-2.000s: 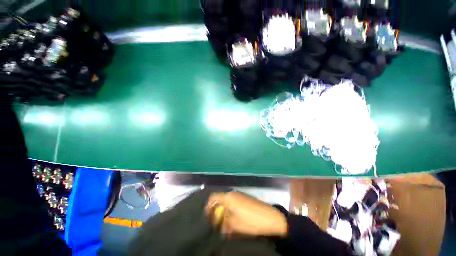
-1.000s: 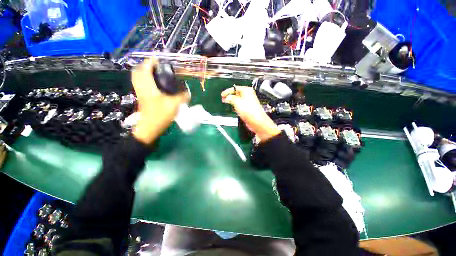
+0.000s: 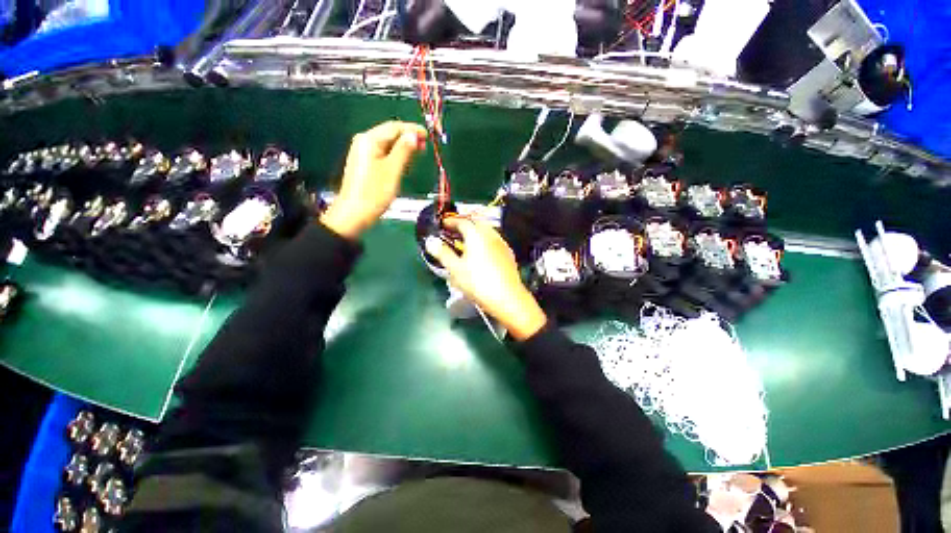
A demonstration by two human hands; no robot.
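A round black base housing (image 3: pixel 429 223) is upright in front of me on the green bench. Red, orange and white wires (image 3: pixel 439 156) rise from it towards the metal rail. My right hand (image 3: pixel 485 269) grips the housing's right side; its fingers hide part of the opening. A white bracket (image 3: pixel 462 305) shows partly below that hand. My left hand (image 3: pixel 373 175) is raised left of the wires, fingertips close together beside them; whether it pinches a wire is unclear.
Black camera heads with silvery tops stand in rows at left (image 3: pixel 188 213) and right (image 3: pixel 665 237). A tangled pile of white loops (image 3: pixel 688 385) lies at right. White brackets (image 3: pixel 905 302) stand far right. A metal rail (image 3: pixel 313 65) crosses the back. A cardboard box (image 3: pixel 845 498) is lower right.
The black item and white bracket my left hand held are now low at centre, with my right hand on the housing. My left hand has moved right, beside the wires.
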